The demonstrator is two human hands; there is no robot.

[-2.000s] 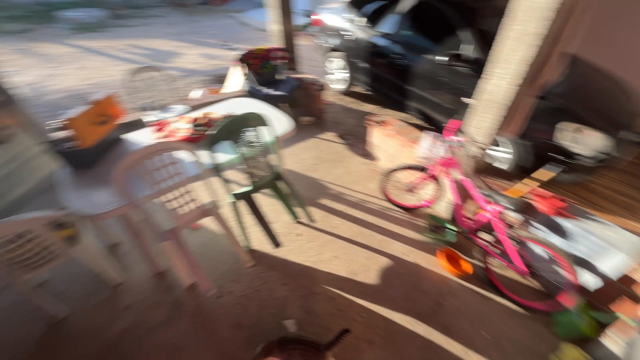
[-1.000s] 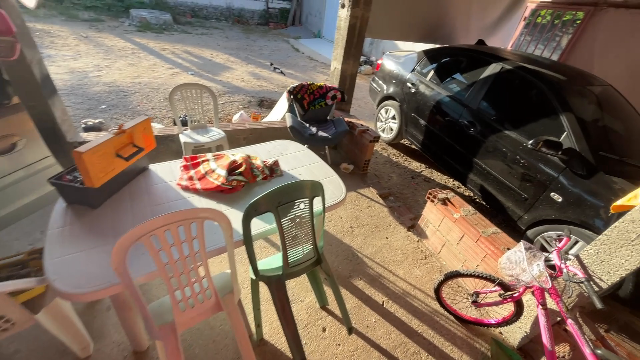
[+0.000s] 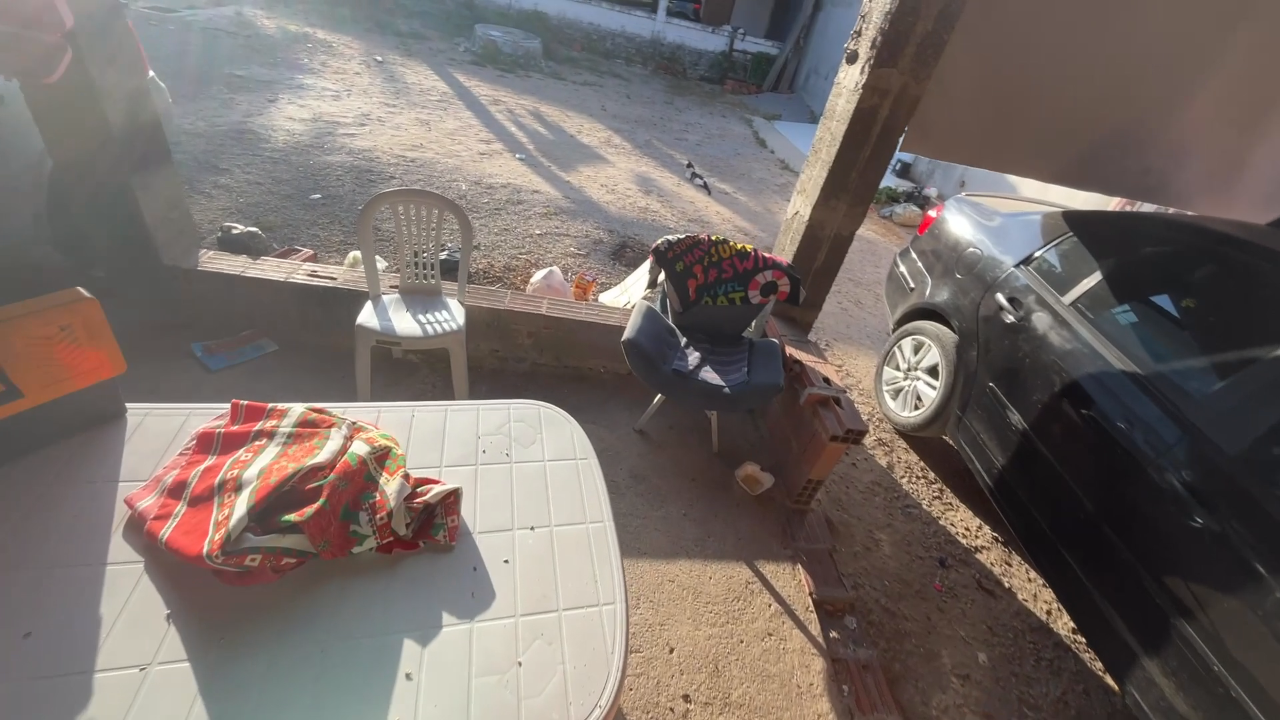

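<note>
Neither my left hand nor my right hand shows in the head view. A crumpled red, white and green patterned cloth (image 3: 290,490) lies on the white plastic table (image 3: 530,620). At the table's left end stands a dark box with a raised orange lid (image 3: 60,350), cut off by the view's edge. Beyond the table is a white plastic chair (image 3: 412,300). To its right stands a grey padded armchair (image 3: 700,375) with a black cloth with colourful lettering (image 3: 725,275) draped over its back.
A low brick wall (image 3: 420,295) runs behind the chairs to a concrete post (image 3: 850,140). Stacked hollow bricks (image 3: 815,430) stand beside the armchair. A black car (image 3: 1100,400) is parked at right. A small animal (image 3: 697,178) is on the dirt yard.
The view has swung left and come closer to the table. The green chair, the pink chair and the pink bicycle, seen one second ago, are out of the frame.
</note>
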